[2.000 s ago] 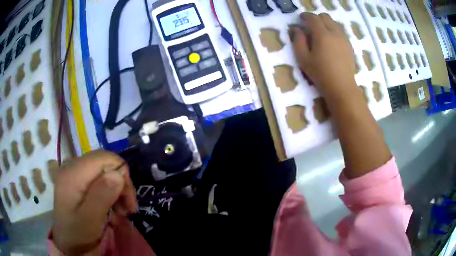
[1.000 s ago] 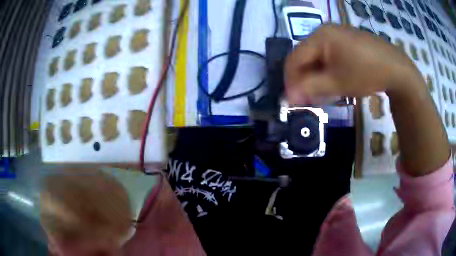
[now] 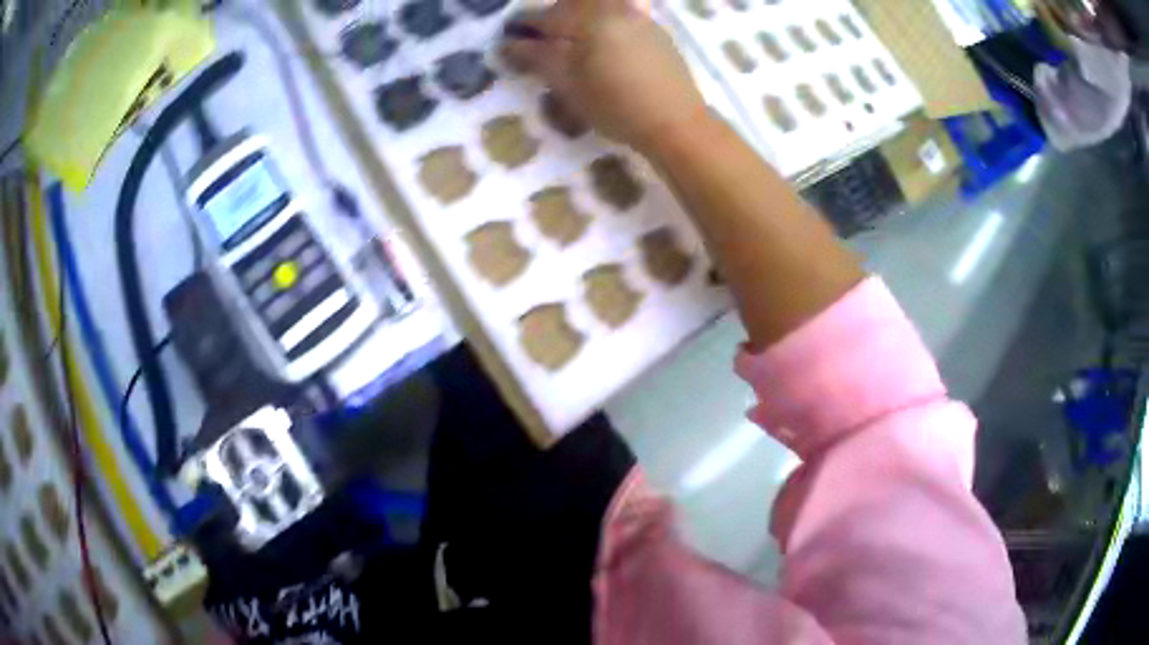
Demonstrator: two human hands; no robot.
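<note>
My right hand (image 3: 605,69) is at the top centre, over the white foam tray (image 3: 485,334). Its fingertips are closed around a dark unit (image 3: 520,51) at a cutout; the fingers partly hide it and it is blurred. Other dark units (image 3: 403,103) fill the rows on the tray's far side, and the near cutouts are brown and empty. The silver square fixture (image 3: 262,473) shows a spoked face at the lower left. The pale grey meter (image 3: 286,271) lies beyond it, its display lit. My left hand is not in view.
A crumpled yellow sheet (image 3: 120,82) and a thick black cable (image 3: 130,239) lie left of the meter. A white connector block (image 3: 177,576) is at the lower left. Another foam tray (image 3: 806,76) lies right of my right hand. Part of a tray shows at the left edge.
The view has swung right. My right hand has moved from beside the fixture to the tray. The black disc no longer shows on the fixture. My left hand has left the picture.
</note>
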